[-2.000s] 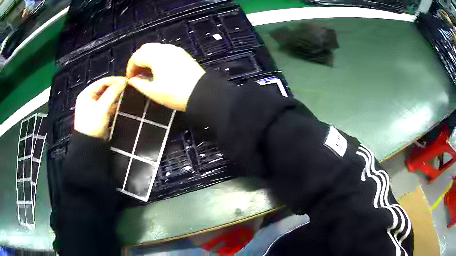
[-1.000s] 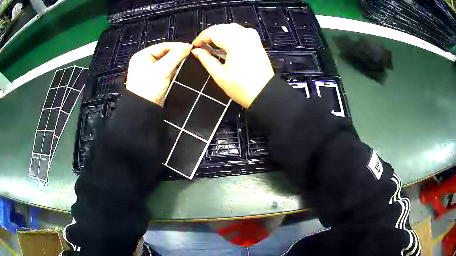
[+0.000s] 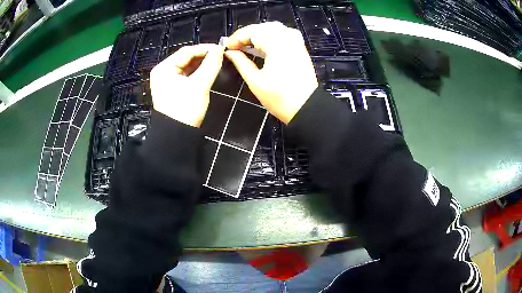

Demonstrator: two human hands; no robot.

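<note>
My left hand (image 3: 186, 84) and my right hand (image 3: 276, 67) pinch the top end of a die-cut adhesive sheet (image 3: 233, 140), fingertips nearly touching. The sheet hangs down towards me, tilted, with dark rectangles divided by white lines. A small pale bit shows between the fingertips; I cannot tell if it is a separate piece. Below lies a black blister tray (image 3: 109, 146) with phone-shaped pockets. Two housings with white borders show at its right side, one (image 3: 378, 110) clear, the other partly hidden by my right sleeve.
Spare adhesive sheets (image 3: 66, 129) lie fanned left of the tray. A blurry black patch (image 3: 420, 64) lies to its right. Glossy black stacked trays (image 3: 472, 23) stand at the far right. Red stools (image 3: 503, 220), a blue plastic thing (image 3: 14, 246) and cardboard (image 3: 51, 277) show below the worktop edge.
Since two seconds ago, the tray and spare sheets have shifted right in view. In the last second, the hanging sheet has swung slightly right and become steeper; both hands still pinch its top.
</note>
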